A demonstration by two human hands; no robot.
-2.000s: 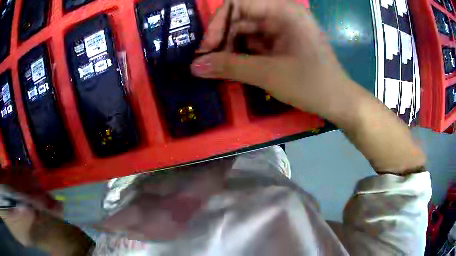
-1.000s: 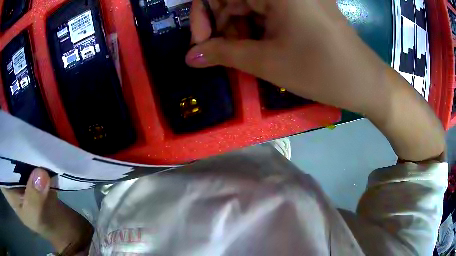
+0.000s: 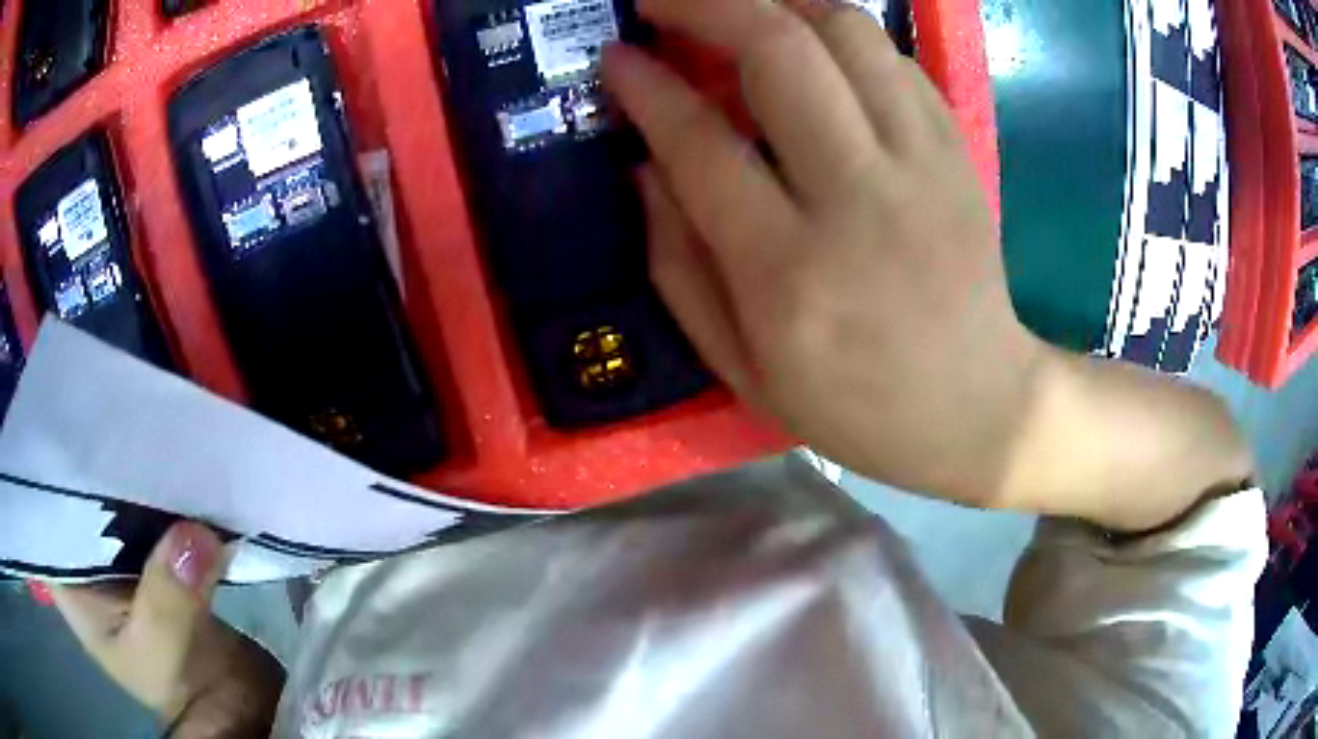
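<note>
My left hand (image 3: 162, 621) grips a long white backing sheet (image 3: 188, 419) with black stepped pieces and strips; the thumb lies on top. My right hand (image 3: 853, 274) is back-up over the right side of a black phone (image 3: 542, 238) in the red foam tray (image 3: 636, 462). Its fingertips are at the phone's right edge beside the white label (image 3: 571, 32). The fingers are slightly apart. No sticker shows in them, but the palm side is hidden. A gold round part (image 3: 601, 355) shows at the phone's lower end.
More phones (image 3: 311, 246) sit in tray slots to the left, the nearest partly behind the sheet. Right of the tray are a green mat (image 3: 1067, 188), patterned sticker sheets (image 3: 1174, 188) and another red tray (image 3: 1265, 246). Grey floor shows beyond the bench's near edge.
My right hand has turned from a thumb-and-finger pinch to back-up and come down over the phone's right side. The backing sheet in my left hand has come up into view over the tray's left front.
</note>
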